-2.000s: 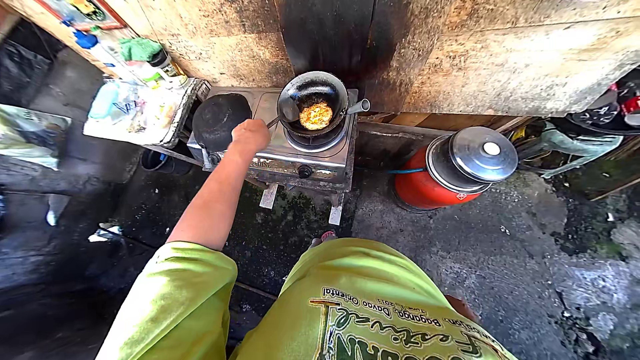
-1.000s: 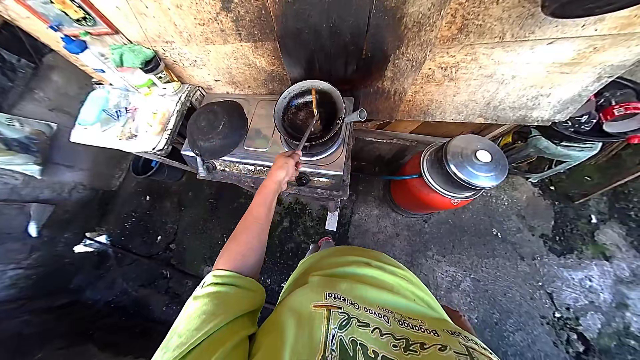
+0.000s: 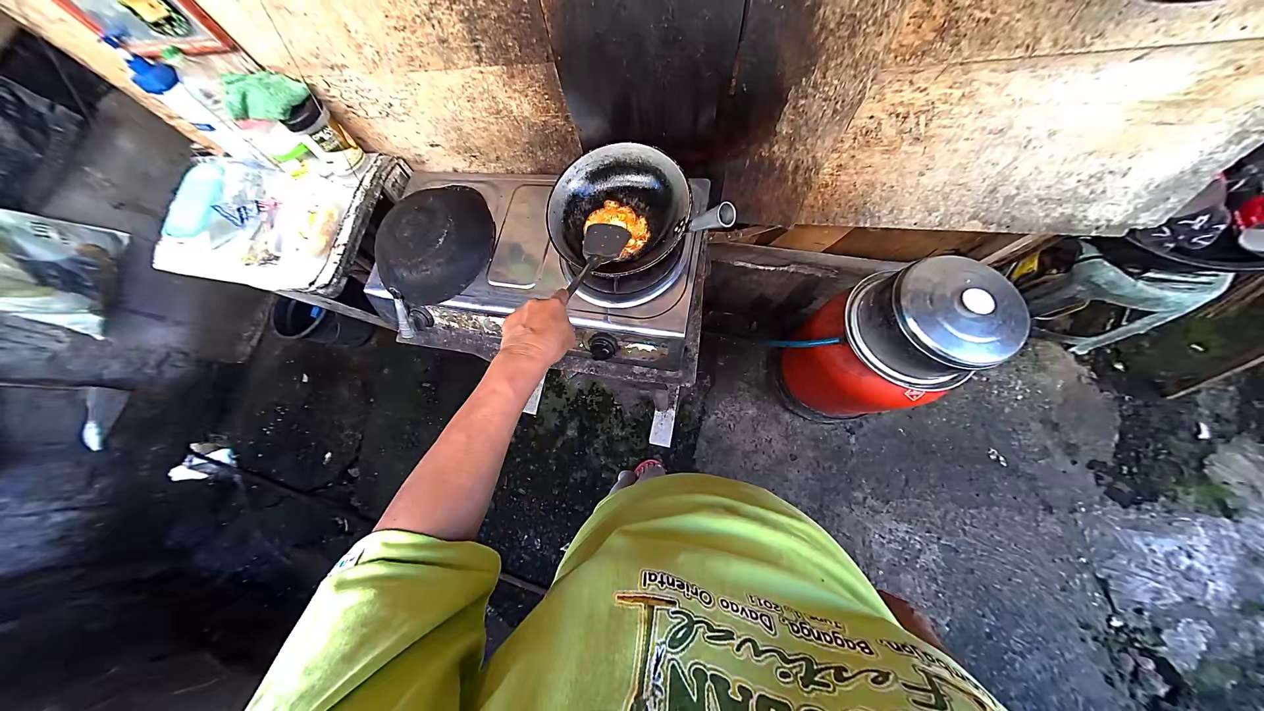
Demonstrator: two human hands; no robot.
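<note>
My left hand is closed around the handle of a spatula, whose dark blade rests against orange-brown food in a wok. The wok stands tilted on the right burner of a two-burner gas stove, its tubular handle pointing right. On the left burner sits a blackened pan. My right hand is out of view; only a bit of skin shows beside the green shirt.
A red gas cylinder with a lidded metal pot on top stands right of the stove. At left is a small table with plastic bags and bottles. A scorched wooden wall rises behind the stove. A green plastic chair is far right.
The food, seen edge-on at the spatula a second ago, now lies flat in the wok with the blade on it. My left hand has moved little since then.
</note>
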